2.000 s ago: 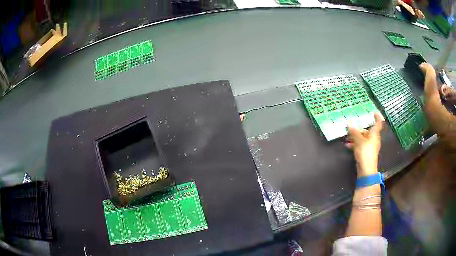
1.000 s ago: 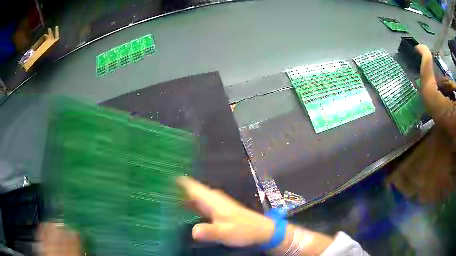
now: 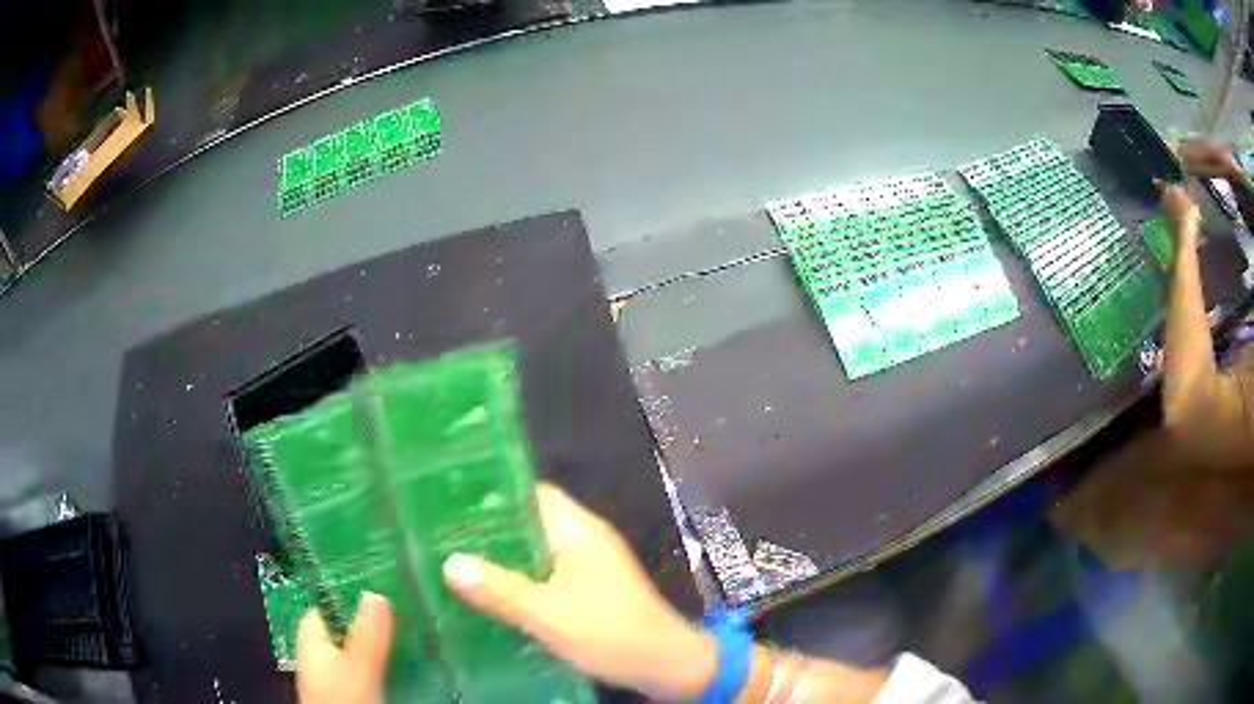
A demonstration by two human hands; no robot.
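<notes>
Green PCB panels point(image 3: 454, 454), side by side as a pair, are held up over the dark mat and slightly blurred. My right hand point(image 3: 585, 591), with a blue wrist band, grips their right side, thumb on the face. My left hand point(image 3: 347, 657) grips the lower left; its lower part is cut off by the bottom edge. The black bin point(image 3: 300, 378) stands behind the panels, mostly covered, and its contents are hidden. Part of another green panel point(image 3: 279, 605) shows on the mat left of the held pair.
Overlapped green panels point(image 3: 901, 261) and a second fanned group point(image 3: 1066, 248) lie to the right. One panel point(image 3: 360, 154) lies at the back left. A black slotted rack point(image 3: 66, 591) is at the left edge. Another person's arm point(image 3: 1190, 316) is by a black box point(image 3: 1133, 149) at right.
My right hand has left the overlapped panels and come left. Both hands now hold a pair of panels over the bin, held nearer the mat's middle than a second ago.
</notes>
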